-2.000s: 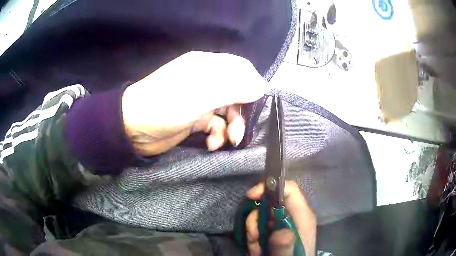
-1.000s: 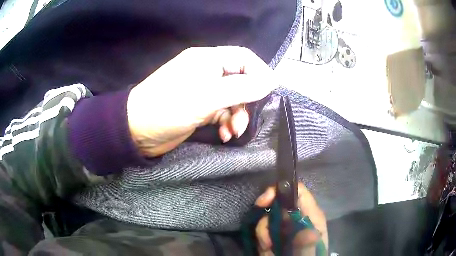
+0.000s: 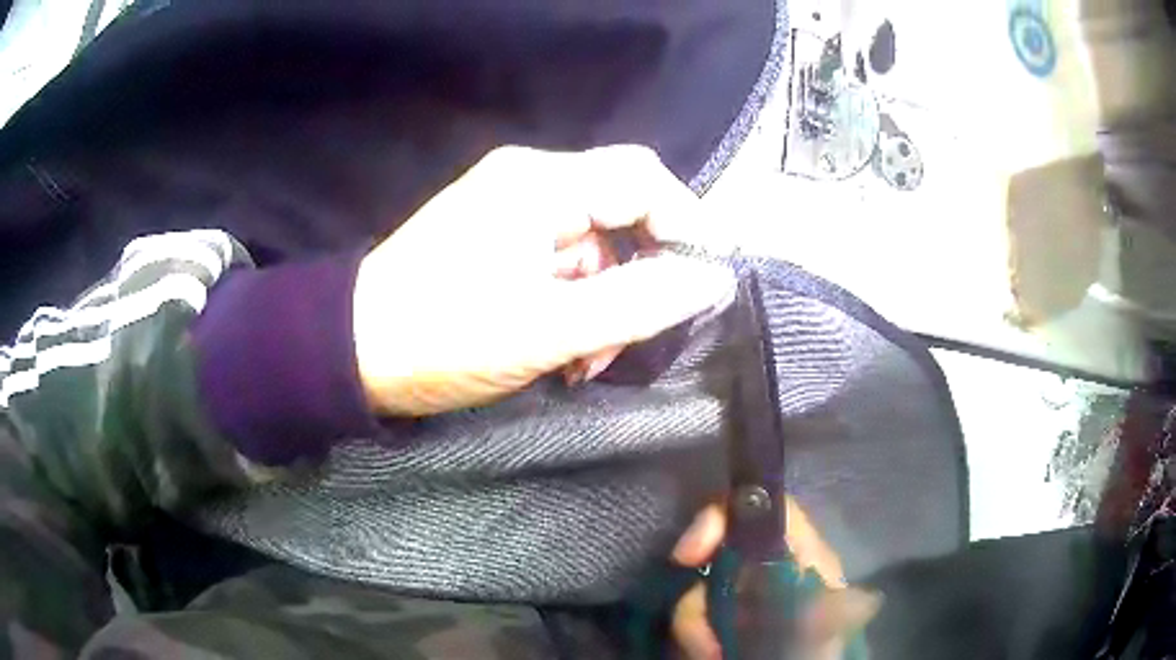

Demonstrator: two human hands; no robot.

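The large fabric panel [image 3: 516,516] lies across the machine bed and my lap, ribbed grey below and smooth dark purple above. My left hand [image 3: 548,277], bright and overexposed, pinches the panel's edge between thumb and fingers. My right hand [image 3: 774,580], at the bottom, holds the fabric shears [image 3: 757,426] by the green handles, blades pointing up. The blade tips are at the panel's edge beside my left thumb, and the blades look closed or nearly so. The narrow edge binding [image 3: 838,290] curves to the right of the tips.
The metal needle plate area [image 3: 829,123] is set in the white bed at the upper right. A tan cardboard flap [image 3: 1055,245] and part of the machine head [image 3: 1034,39] are at the right. A reddish, blurred thing [image 3: 1135,438] is at the right edge.
My left hand has moved slightly right along the edge, its thumb now stretched over the cloth. The shears have shifted right and slightly down, with their blades closer together than a second ago.
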